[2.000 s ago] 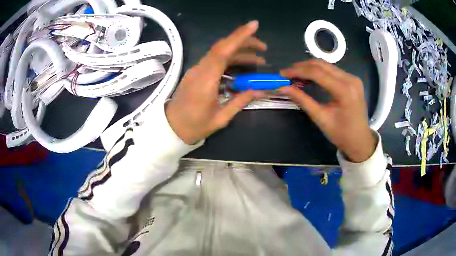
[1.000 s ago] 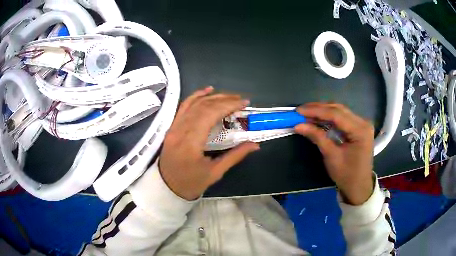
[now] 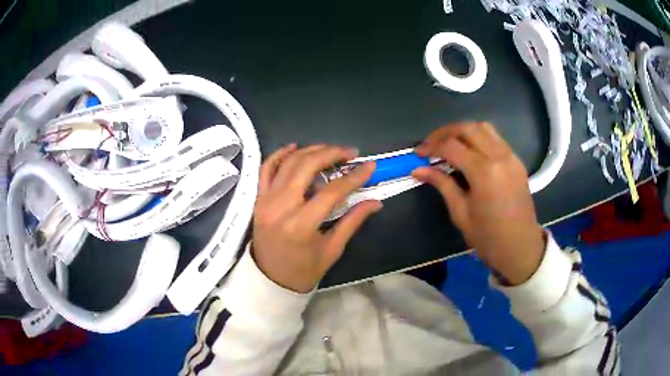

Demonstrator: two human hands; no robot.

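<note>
A blue battery (image 3: pixel 397 169) lies lengthwise in an open white neckband housing (image 3: pixel 382 192) at the centre. My left hand (image 3: pixel 305 209) grips the housing's left end, with a finger on the battery's left end. My right hand (image 3: pixel 481 191) holds the right side, thumb and fingertips at the battery's right end. Thin wires show beside the battery at the left. Much of the housing is hidden under both hands.
A pile of white neckband units (image 3: pixel 213 242) with wires lies at the left. A white tape roll (image 3: pixel 455 62) lies behind my right hand. A white curved piece (image 3: pixel 556 103) stands right of it, beside liner scraps (image 3: pixel 602 51). The black bench's front edge (image 3: pixel 411 266) runs before my body.
The battery came down from above the housing into it. My left fingers have moved onto the battery's left end. The view has shifted, so the surroundings sit differently.
</note>
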